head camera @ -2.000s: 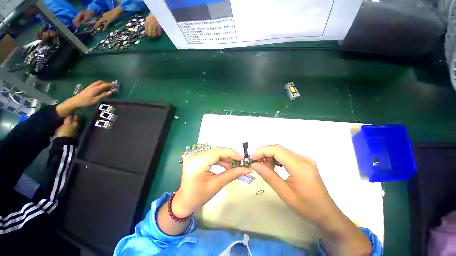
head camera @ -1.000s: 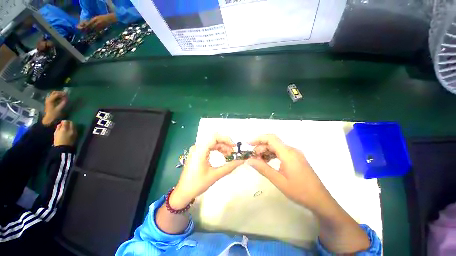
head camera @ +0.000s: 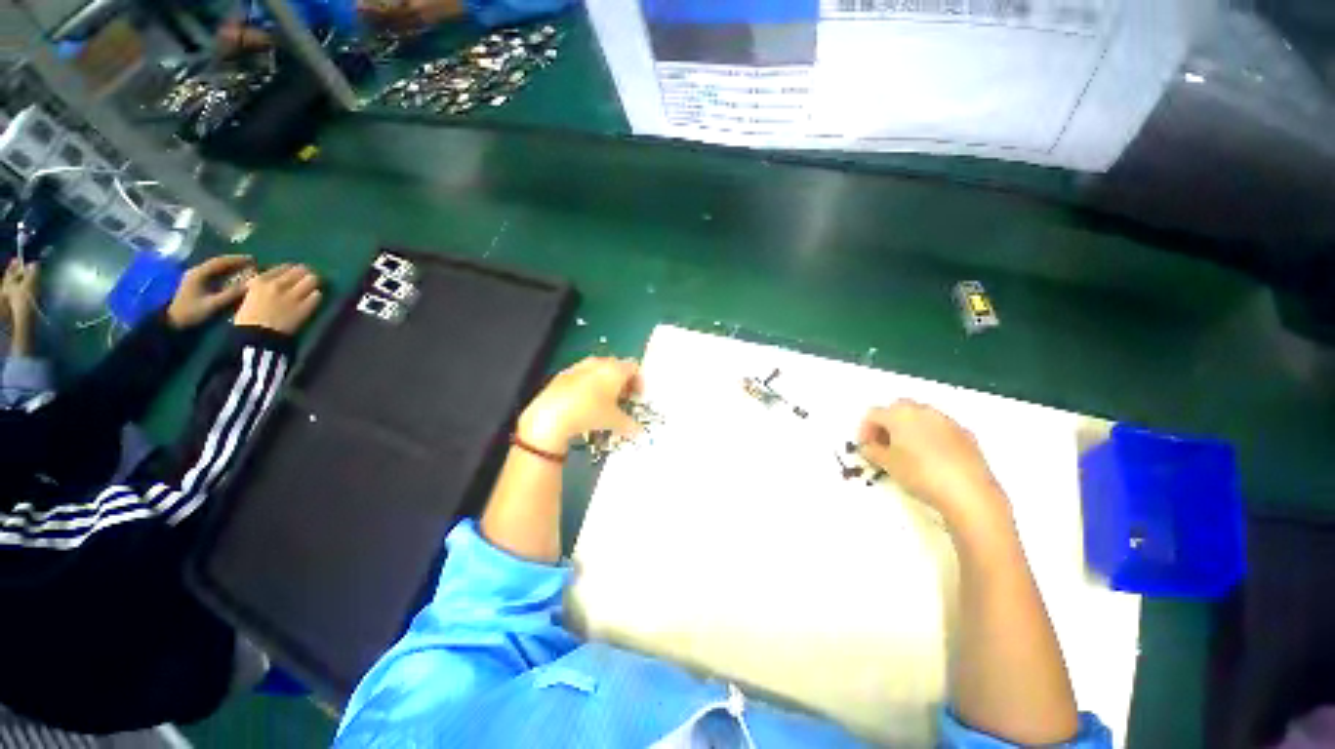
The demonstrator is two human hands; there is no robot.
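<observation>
My left hand [head camera: 586, 403] is at the left edge of the white mat [head camera: 732, 556], its fingers on a cluster of circuit boards [head camera: 600, 442]; whether it grips one cannot be told. My right hand [head camera: 922, 451] is over the right part of the mat, fingertips at small dark camera modules [head camera: 852, 465]; the fingertips hide whether one is pinched. A circuit board with a dark camera module and flex cable [head camera: 767, 392] lies on the mat between my hands, near its back edge.
A blue parts bin [head camera: 1164, 512] stands at the mat's right edge. A small white-silver unit [head camera: 975, 306] lies behind the mat. A black divided tray [head camera: 395, 439] with several white frames is at left, beside a neighbour's hands [head camera: 278, 297]. An instruction sheet [head camera: 937, 88] hangs at the back.
My hands have moved apart, left to the board cluster and right to the modules. The board held between them now lies on the mat. The camera view has shifted.
</observation>
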